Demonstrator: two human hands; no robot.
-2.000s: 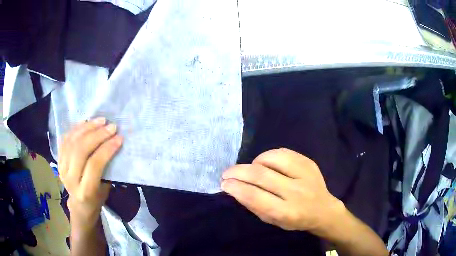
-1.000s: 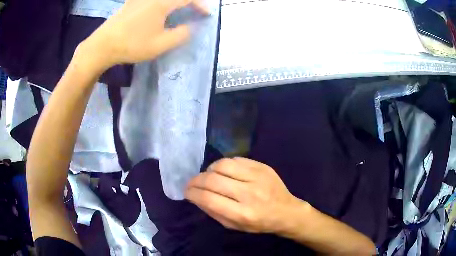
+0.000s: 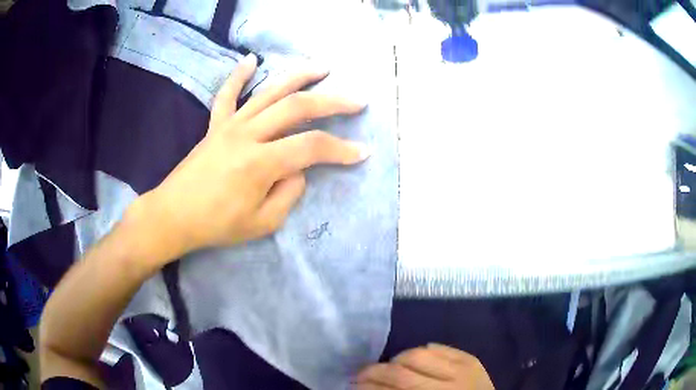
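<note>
A garment panel, pale grey side up (image 3: 343,221), lies over the machine table and hangs past its front edge. Its straight right edge runs up and down at mid picture, and a small dark pen-like mark shows on it. My left hand (image 3: 267,152) lies spread flat on the panel, fingers apart, pointing right. My right hand (image 3: 427,371) is partly cut off by the bottom edge of the picture; its fingertips are at the panel's lower right corner and seem to pinch it. A blue round machine attachment (image 3: 459,49) shows at top, right of the panel.
The white table (image 3: 534,167) has a measuring tape (image 3: 488,282) along its front edge. Dark cloth (image 3: 53,91) with grey pieces is heaped at left. Bundled dark and grey pieces (image 3: 629,324) hang at lower right. A dark object (image 3: 686,179) is at the right rim.
The view has tilted up, showing more table and the blue attachment. The panel, folded narrow a second ago, is spread wider. My left hand now lies flat on it; my right hand is lower in the picture.
</note>
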